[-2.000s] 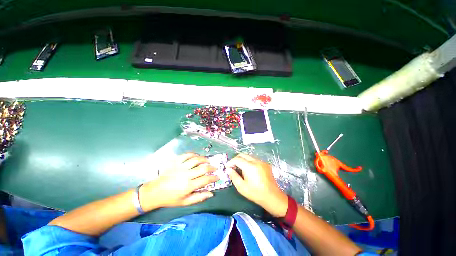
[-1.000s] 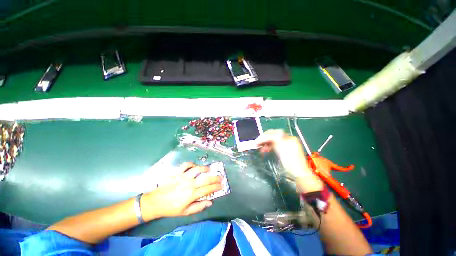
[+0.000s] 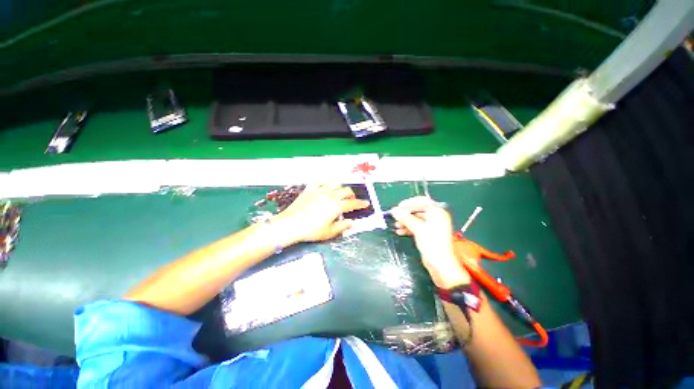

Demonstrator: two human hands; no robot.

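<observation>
The phone body (image 3: pixel 278 294) lies flat on the bench near my body, its silvery-white side up, with no hand on it. My left hand (image 3: pixel 323 213) rests over the white card with the black square (image 3: pixel 373 221), fingers on its black part. My right hand (image 3: pixel 418 220) is at the card's right side, thumb and fingers pinched together around a small whitish thing too small to name. The pile of small dark red parts (image 3: pixel 281 197) is partly hidden behind my left hand.
The orange-red air blow gun (image 3: pixel 487 277) lies right of my right hand, near a small white stick (image 3: pixel 472 219). Clear film strips (image 3: pixel 417 336) lie near the bench's front edge. Beyond the white strip (image 3: pixel 251 171), the belt carries a black tray (image 3: pixel 289 121) and several phones.
My left hand has left the phone body and moved up and right onto the white card. The phone body now lies uncovered. My right hand stays near the card's right side, now pinching something small.
</observation>
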